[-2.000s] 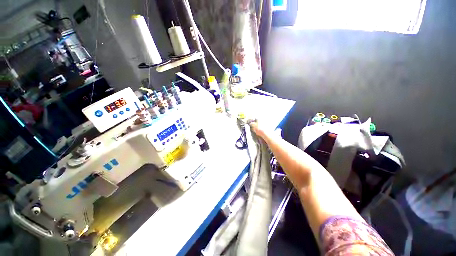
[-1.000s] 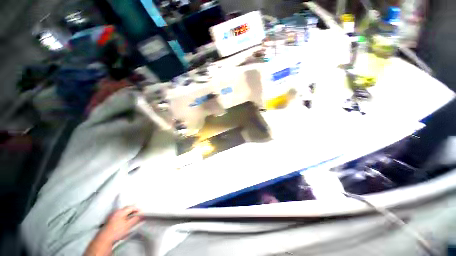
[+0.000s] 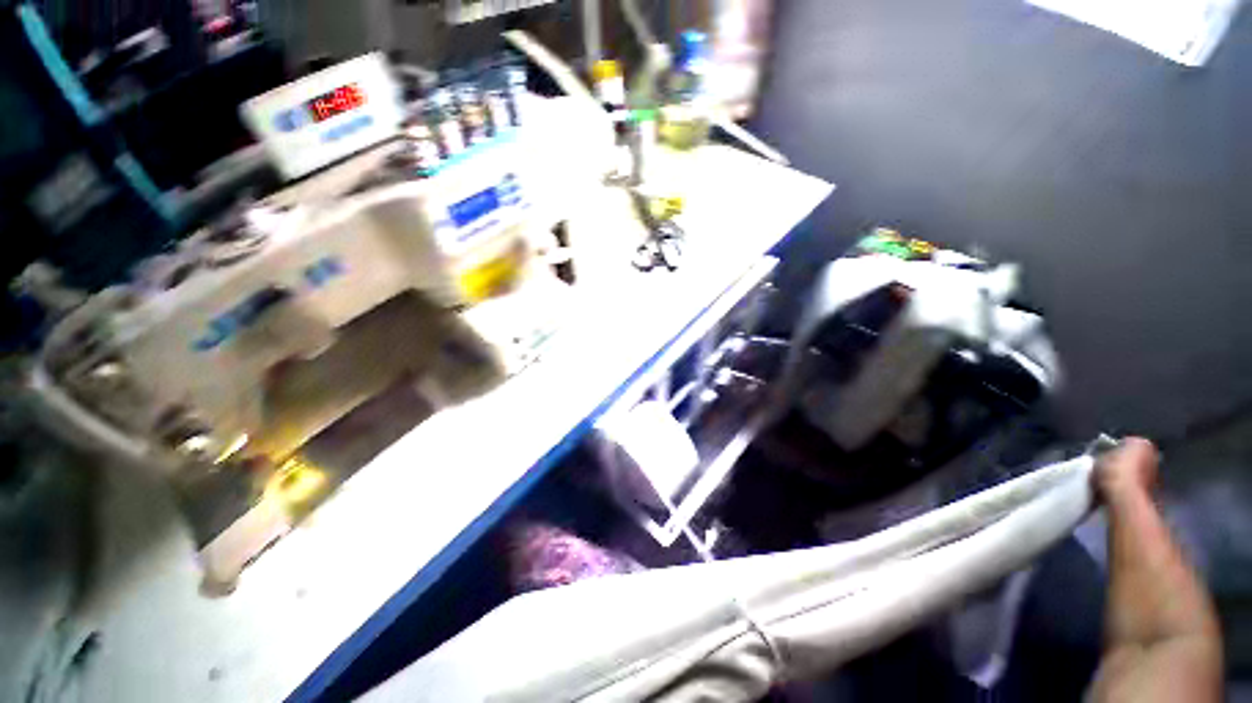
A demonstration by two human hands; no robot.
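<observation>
The pale grey fabric stretches in a long folded band from the bottom left to the right, in front of the table edge. My right hand is closed on its far end at the right, away from the table. My left hand is out of the picture. The white sewing machine stands on the table at the left, with its needle area lit yellow. More grey fabric lies at the lower left. The picture is blurred.
The white table's blue edge runs diagonally. Black-handled scissors and a bottle with a blue cap are on its far part. A control box shows red digits. Right of the table, a dark heap carries pale cloth.
The view swung left, then back right. My right hand has moved from over the table to the far right, drawing the fabric out sideways. The hand seen on the fabric at lower left has left the picture.
</observation>
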